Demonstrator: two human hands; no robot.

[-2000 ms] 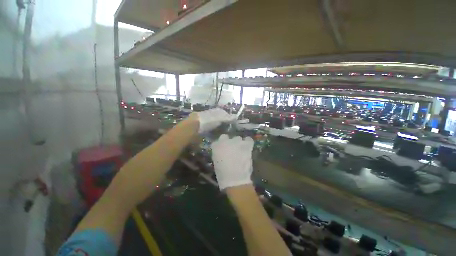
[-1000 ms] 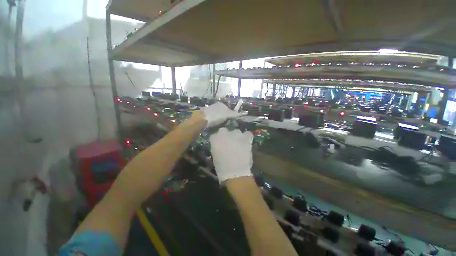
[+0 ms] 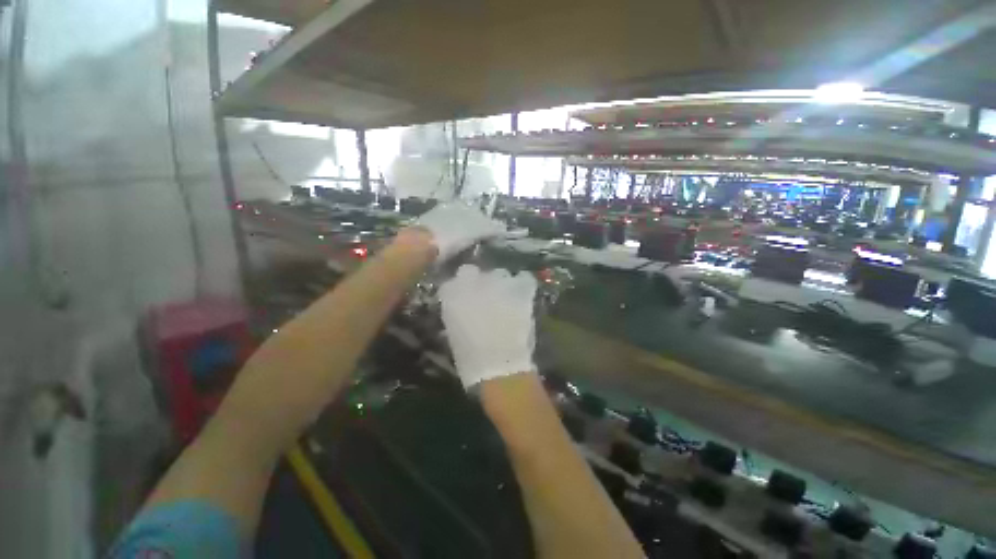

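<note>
My left hand (image 3: 457,232) and my right hand (image 3: 488,323) wear white gloves and are close together at the shelf's near edge. My left hand is stretched out with a small pale piece at its fingertips; whether it grips this is unclear. My right hand is curled, knuckles up, just below and nearer. A small circuit board (image 3: 553,286) with an orange-red spot shows beside my right hand's fingers. Whether my right hand holds it is hidden behind the glove.
Black power adapters (image 3: 783,262) stand in rows along the shelf, with cables (image 3: 852,330) on the dark green surface. More adapters (image 3: 719,456) line a lower level. A red bin (image 3: 201,347) stands by the wall at left. A shelf board (image 3: 459,66) hangs overhead.
The view has shifted a little, so the shelf and the bin sit slightly further left and higher. Both hands stay close together in nearly the same pose.
</note>
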